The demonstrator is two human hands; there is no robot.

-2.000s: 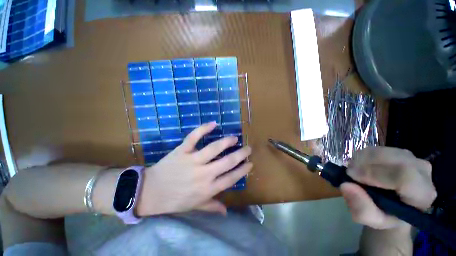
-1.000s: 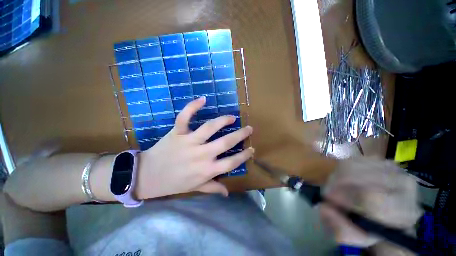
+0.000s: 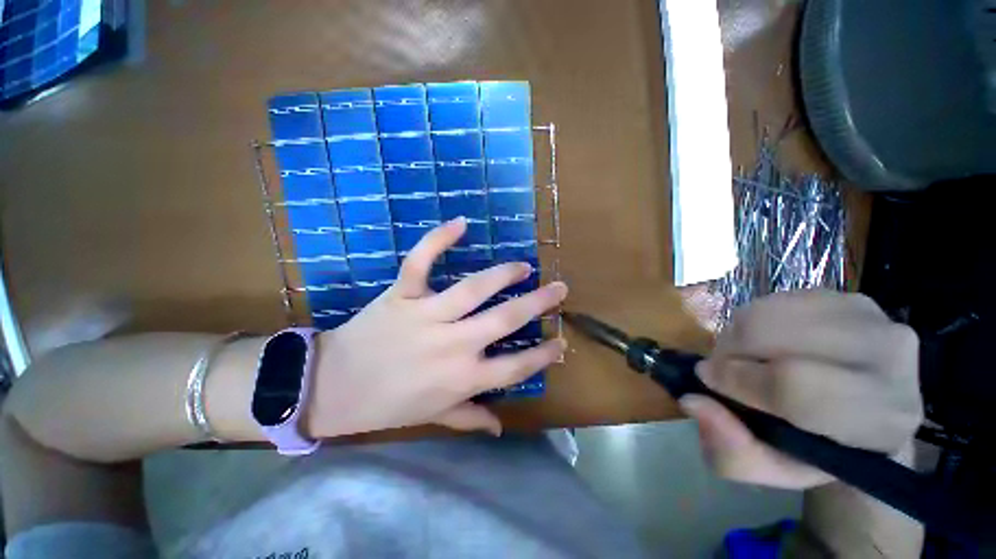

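A blue solar cell panel (image 3: 404, 175) lies flat on the brown bench, with thin silver ribbon sticking out past its left and right edges. My left hand (image 3: 437, 339) rests on the panel's lower right part with fingers spread, fingertips at the right edge; it covers the cells under it. My right hand (image 3: 808, 382) grips the soldering iron (image 3: 677, 371) like a pen. The iron's tip is at the ribbon beside the panel's right edge, close to my left fingertips. Whether the tip touches the ribbon I cannot tell.
White strips (image 3: 701, 142) lie right of the panel. A loose pile of short bus ribbon (image 3: 792, 235) is beyond them. A grey canister (image 3: 874, 98) stands at the upper right. A blue panel stack (image 3: 49, 44) is at the upper left. The brown bench's front edge (image 3: 612, 424) runs above my lap.
The iron has moved left from open bench to the ribbon at the panel's right edge. My left hand stays on the panel. The camera view has shifted slightly.
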